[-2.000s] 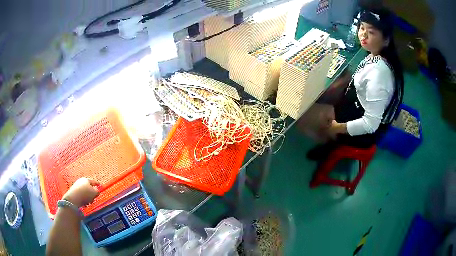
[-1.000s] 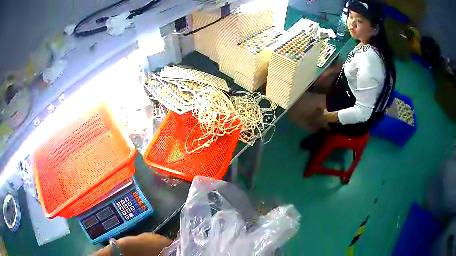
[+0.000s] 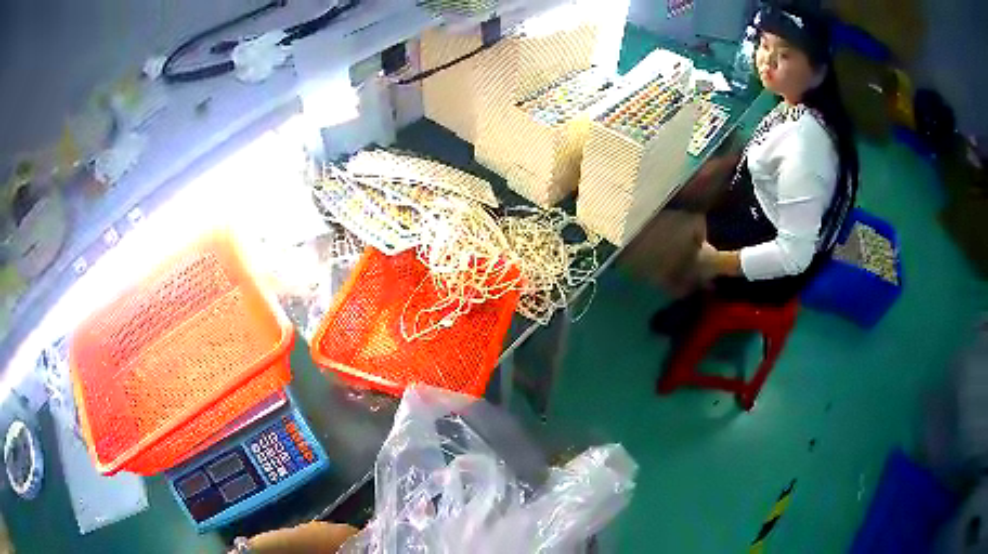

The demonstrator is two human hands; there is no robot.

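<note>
A large clear plastic bag (image 3: 466, 487), crinkled and shiny, stands up at the bottom centre, beside the table's front edge. Part of my left hand (image 3: 298, 538), with a bracelet at the wrist, shows at the bottom edge and reaches to the bag's left side. Its fingers are hidden, so its grip cannot be told. My right hand is not in view. The bag's lower part is cut off by the picture's edge.
Stacked orange baskets (image 3: 179, 357) sit on a blue scale (image 3: 247, 467) at left. Beige cord-like strips (image 3: 466, 254) hang over another orange basket (image 3: 423, 335). Stacked cream trays (image 3: 634, 162) stand farther back. A person (image 3: 796, 184) sits on a red stool (image 3: 720, 346) at right.
My left hand has left the baskets on the scale and moved down and right to the bag. The bag stands higher and farther right than two seconds ago.
</note>
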